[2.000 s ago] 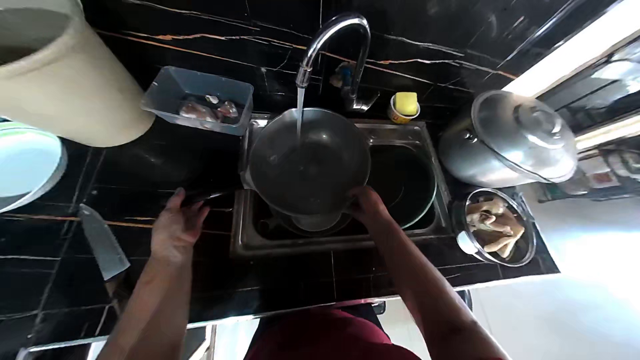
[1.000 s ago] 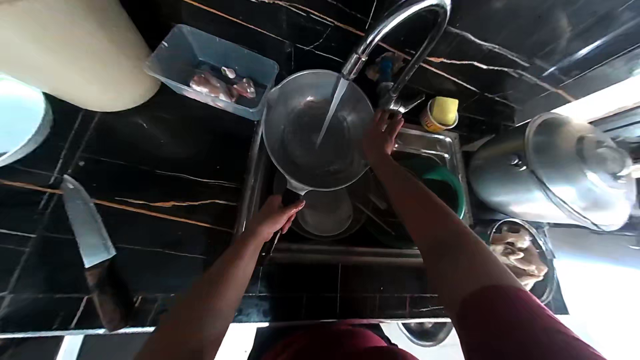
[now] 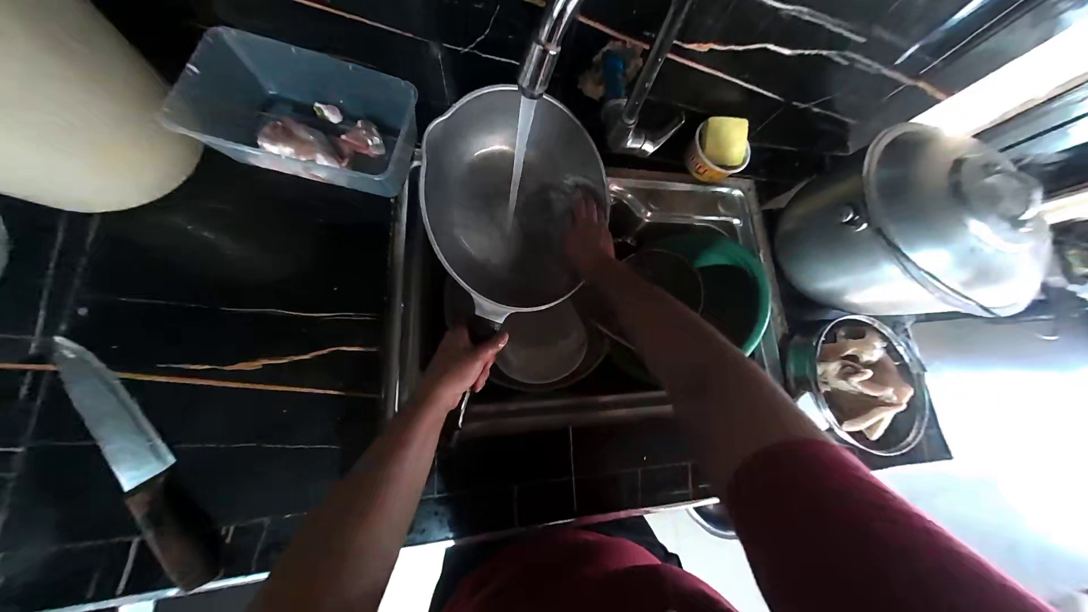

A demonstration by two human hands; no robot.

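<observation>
My left hand grips the dark handle of a grey metal wok, which is tilted over the sink. Water runs from the chrome faucet into the wok. Inside the wok, my right hand lies against the right part of its inner surface, fingers partly blurred. Below the wok, a round metal vessel sits in the sink. A green plastic basin stands in the sink's right part, partly behind my right forearm.
A plastic container with raw meat pieces stands at the back left, beside a large cream vessel. A kitchen knife lies at left. Right are a yellow sponge in a cup, a lidded metal pot and a glass bowl of raw chicken.
My left hand has come onto the wok's handle. My right hand has moved from the wok's rim to the faucet lever, then down into the wok. The view has moved closer.
</observation>
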